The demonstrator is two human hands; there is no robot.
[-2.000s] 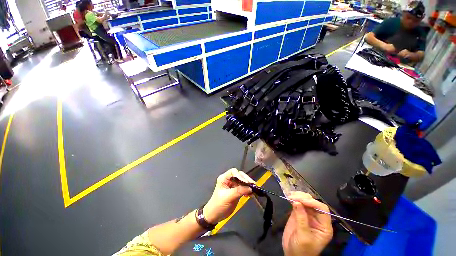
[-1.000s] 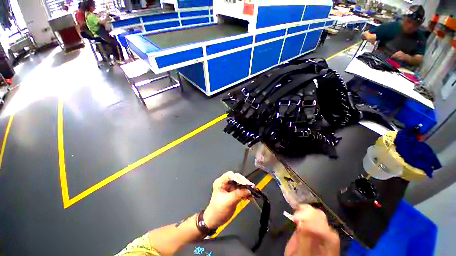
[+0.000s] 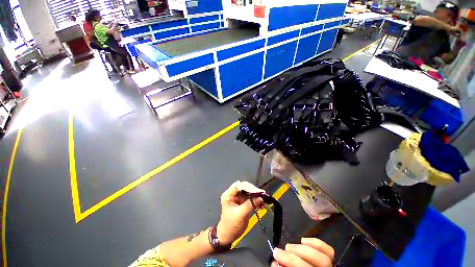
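Observation:
My left hand point(image 3: 237, 211) holds the end of a black strap point(image 3: 277, 219) between thumb and fingers, and the strap bends over and hangs down. My right hand point(image 3: 306, 254), cut off by the bottom edge, pinches a thin metal rod point(image 3: 266, 234). The rod slants up towards the strap end at my left fingers; whether its tip touches the strap cannot be told. A black strap pile point(image 3: 307, 112) with many small shiny metal parts lies on the dark bench point(image 3: 349, 182).
A dark pot point(image 3: 383, 202), a whitish tub point(image 3: 405, 168) and a blue and yellow cloth point(image 3: 440, 155) are at the right. Crumpled plastic point(image 3: 307, 193) hangs at the bench edge. A blue-and-white conveyor machine point(image 3: 250, 62) stands behind. A person point(image 3: 429, 34) is at the right table; others sit far left.
The rod, first nearly level, now slants down from the left fingers to my right hand, which is lower and further left than two seconds ago. The person at right has raised an arm.

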